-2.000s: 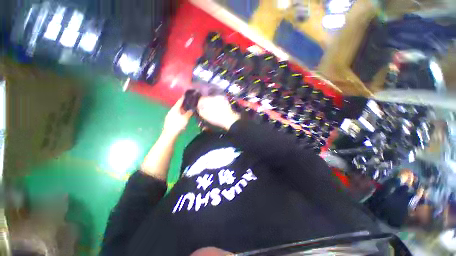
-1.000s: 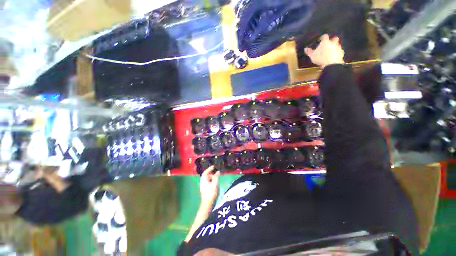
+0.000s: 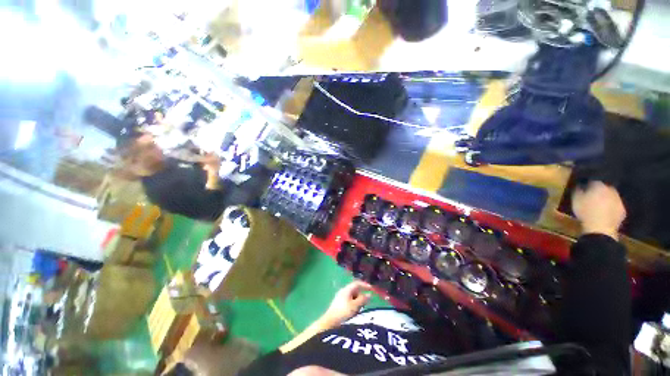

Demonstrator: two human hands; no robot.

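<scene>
Round black housings (image 3: 420, 248) sit in about three rows on the red mat (image 3: 345, 214), some with small yellow marks. My left hand (image 3: 348, 301) is at the mat's near edge, fingers curled, beside the front row; whether it holds something is unclear. My right hand (image 3: 599, 208) is behind the mat at the right, at the edge of a dark area (image 3: 643, 176). Its fingertips are blurred against the black, so anything in them cannot be told.
A black parts tray (image 3: 300, 192) lies left of the mat. A carton of white-and-black parts (image 3: 268, 257) stands at lower left. Behind the mat are a blue pad (image 3: 496, 194) and dark blue cloth (image 3: 551, 110). Another person (image 3: 180, 187) is at the far left.
The view has turned left, showing more of the line and the other person. My right hand stays behind the mat, its fingers less spread. My left hand is now just off the front row.
</scene>
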